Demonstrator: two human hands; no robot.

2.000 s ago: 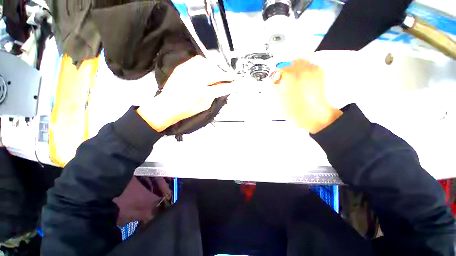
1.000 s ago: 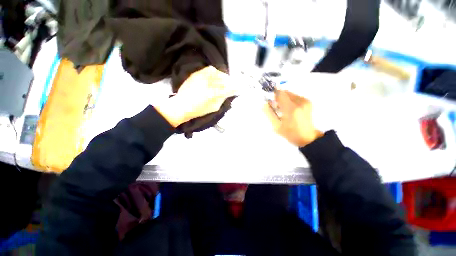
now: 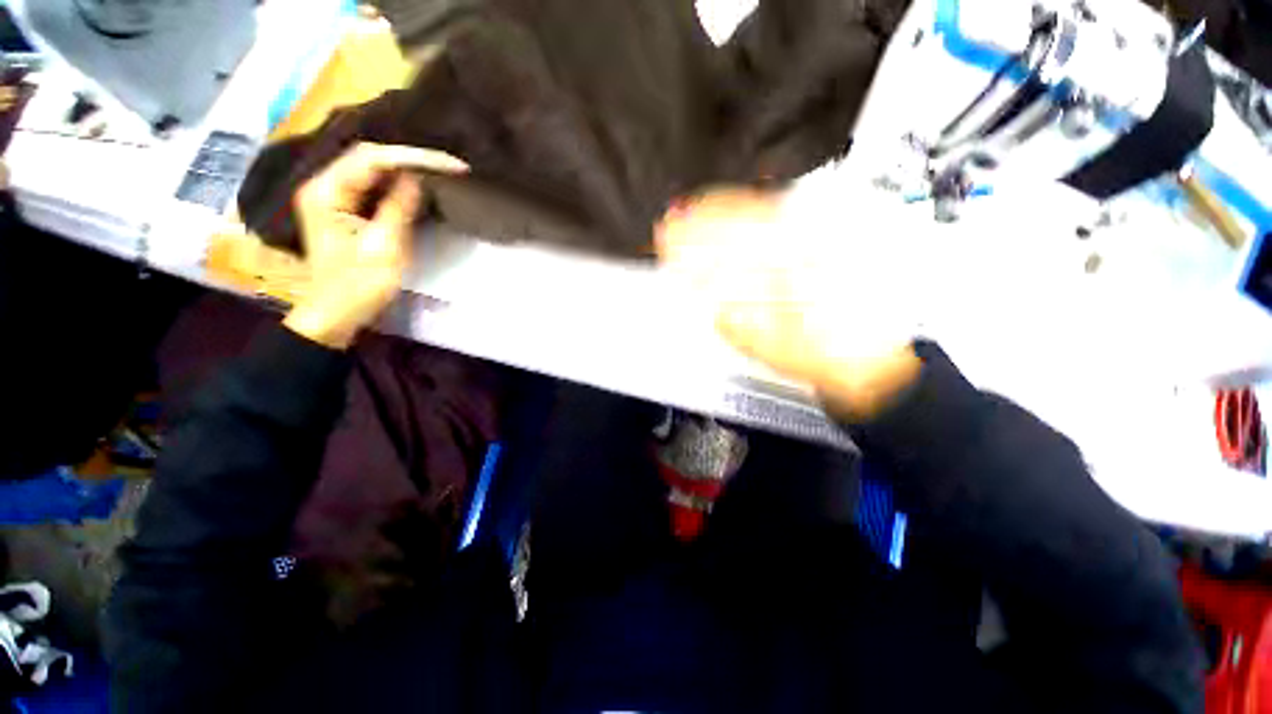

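The dark brown cloth garment piece (image 3: 558,119) lies bunched over the white machine table (image 3: 558,287), left of the sewing machine. My left hand (image 3: 356,230) holds its left part, the cloth edge between thumb and fingers. My right hand (image 3: 760,272) is blurred at the right part of the cloth's near edge; its fingertips touch or overlap the cloth, and I cannot tell whether they grip it. The sewing machine's needle area (image 3: 951,181) stands beyond and right of my right hand, apart from the cloth.
A black strap (image 3: 1151,133) hangs over the machine bed. Red scissors or snips (image 3: 1237,426) lie at the table's right end. A yellow-orange strip (image 3: 366,67) shows partly under the cloth. Maroon-brown cloth (image 3: 398,446) hangs below the table at left. A red crate (image 3: 1228,628) is at lower right.
The view has turned towards the left. The brown cloth is now spread wider in front of me, away from the needle area. My left hand has moved left and both hands are farther apart.
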